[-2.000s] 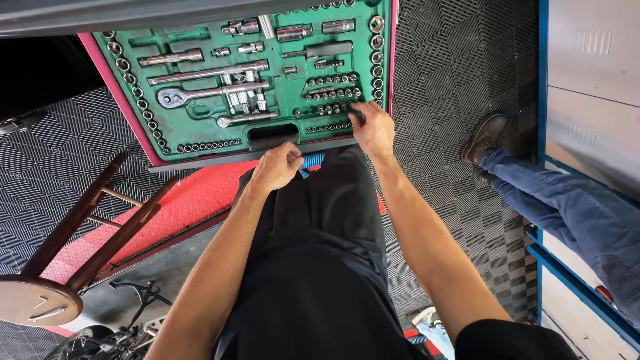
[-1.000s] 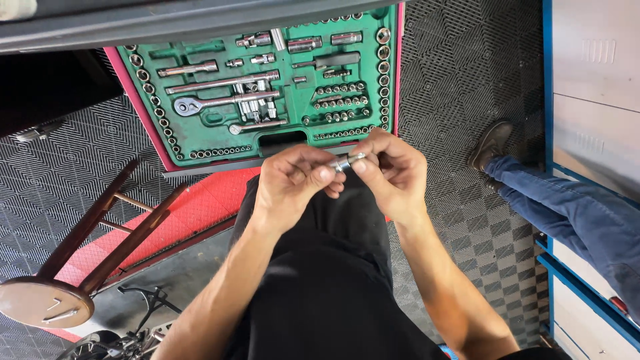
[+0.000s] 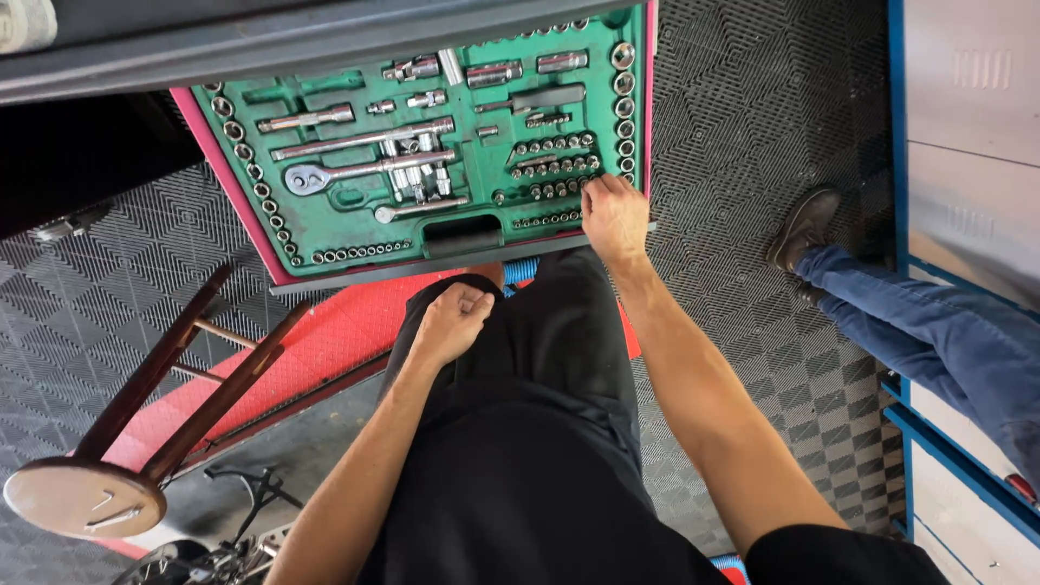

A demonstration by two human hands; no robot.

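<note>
A green socket-set tray [image 3: 325,223] in a red-edged drawer holds sockets, extension bars and a chrome ratchet [image 3: 366,168]. My right hand [image 3: 615,213] reaches over the tray's lower right, its fingertips at the end of a row of bit sockets [image 3: 561,188]; whether they hold anything is hidden. Below the drawer, over my lap, my left hand [image 3: 457,318] is half curled, and what may be inside its fingers cannot be seen. A black-handled driver [image 3: 544,99] lies above the bit rows. A smaller ratchet [image 3: 418,209] rests beside the tray's dark recess.
A wooden stool [image 3: 85,496] with small tools on its seat stands at lower left, by bicycle-like parts [image 3: 236,540]. The drawer's dark front edge [image 3: 455,268] runs above my lap. At right are another person's jeans-clad legs [image 3: 918,325] and blue-framed cabinets [image 3: 967,187].
One second ago both my hands held a small metal piece together above my lap. They have since parted: the right moved up to the tray, the left down and left.
</note>
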